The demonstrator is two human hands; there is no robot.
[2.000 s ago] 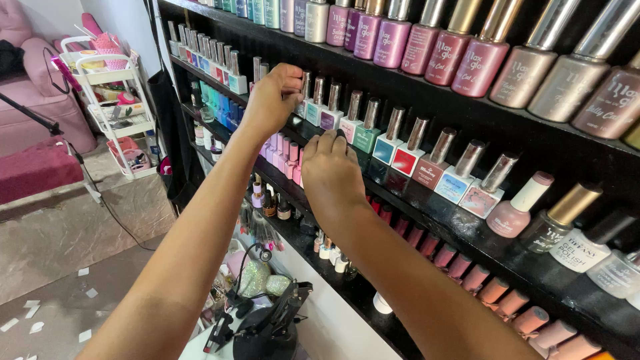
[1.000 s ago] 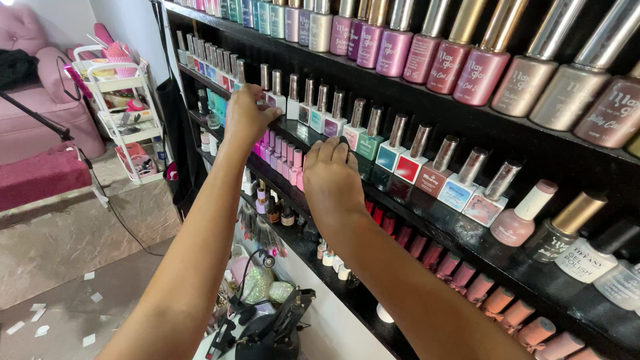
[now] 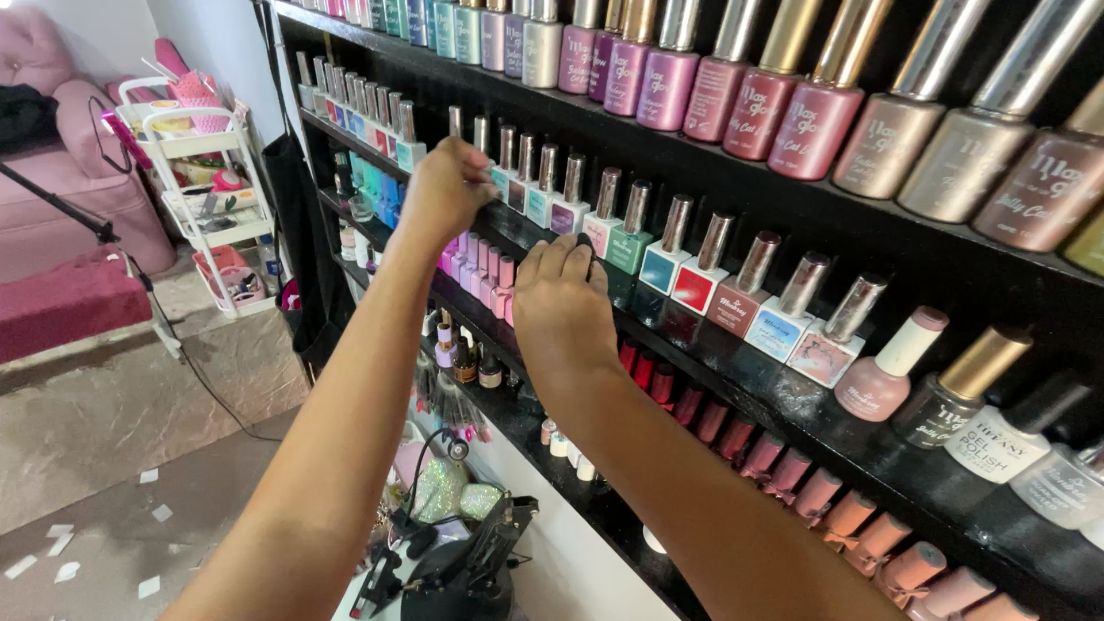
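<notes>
My left hand [image 3: 453,185] reaches to the second shelf, its fingers at the nail polish bottles there; whether it grips one is hidden by the hand. Beside its fingertips stands a square bottle with a silver cap [image 3: 503,164]. My right hand [image 3: 565,293] lies at the edge of the same shelf with fingers bent, in front of a purple-labelled bottle [image 3: 569,203] and a green bottle [image 3: 630,237]. A small dark thing [image 3: 585,241] shows at its fingertips; I cannot tell what it is. Farther right stand a blue-labelled bottle [image 3: 664,254] and a red-labelled bottle [image 3: 700,280].
The upper shelf [image 3: 638,125] carries larger metallic polish bottles. Pink bottles [image 3: 492,276] and red bottles [image 3: 662,384] fill a lower shelf. A white trolley [image 3: 216,142] and a pink armchair [image 3: 112,172] stand at left. Below is a black bag [image 3: 466,561].
My left hand has moved left along the shelf, then back right toward the nearby bottles. Bottles near it now stand in a more even row. My right hand stays around the same place.
</notes>
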